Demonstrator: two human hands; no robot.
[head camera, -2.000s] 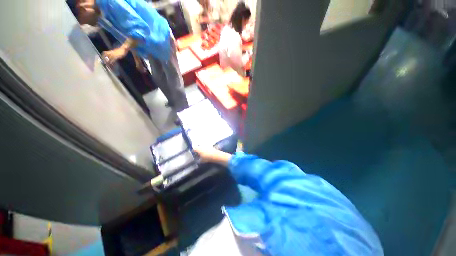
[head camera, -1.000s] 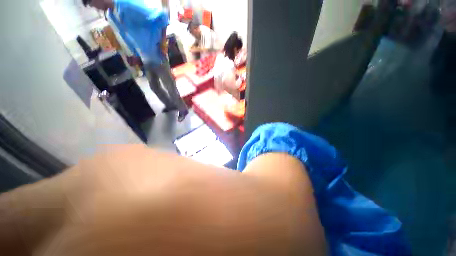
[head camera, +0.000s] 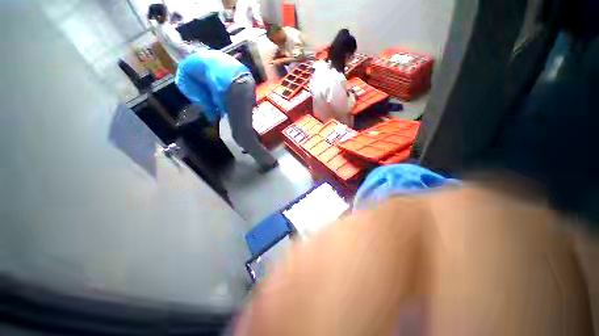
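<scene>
A large blurred hand, apparently my right hand (head camera: 420, 262), fills the lower right close to the camera. Its fingers are cut off or smeared, so its grip cannot be told. A blue cuff (head camera: 400, 180) shows behind it. Beyond it, low in the doorway, lies a black-framed tray with a glaring white panel (head camera: 316, 210). A blue ribbed trolley deck (head camera: 269, 233) shows beside it. Part of another black-edged tray (head camera: 257, 266) shows nearer; the hand hides the rest. My left hand is not seen.
A grey-white door (head camera: 164, 230) with a lever handle (head camera: 172, 151) stands at left. A grey wall (head camera: 441, 92) borders the doorway at right. Inside, a person in blue (head camera: 210, 75) bends over black stacks. Other people are among piles of red compartment trays (head camera: 328, 154).
The view has moved toward the room, showing more of it. The close hand has shifted to the lower right. The person in blue now bends down. The blue deck shows again between trays.
</scene>
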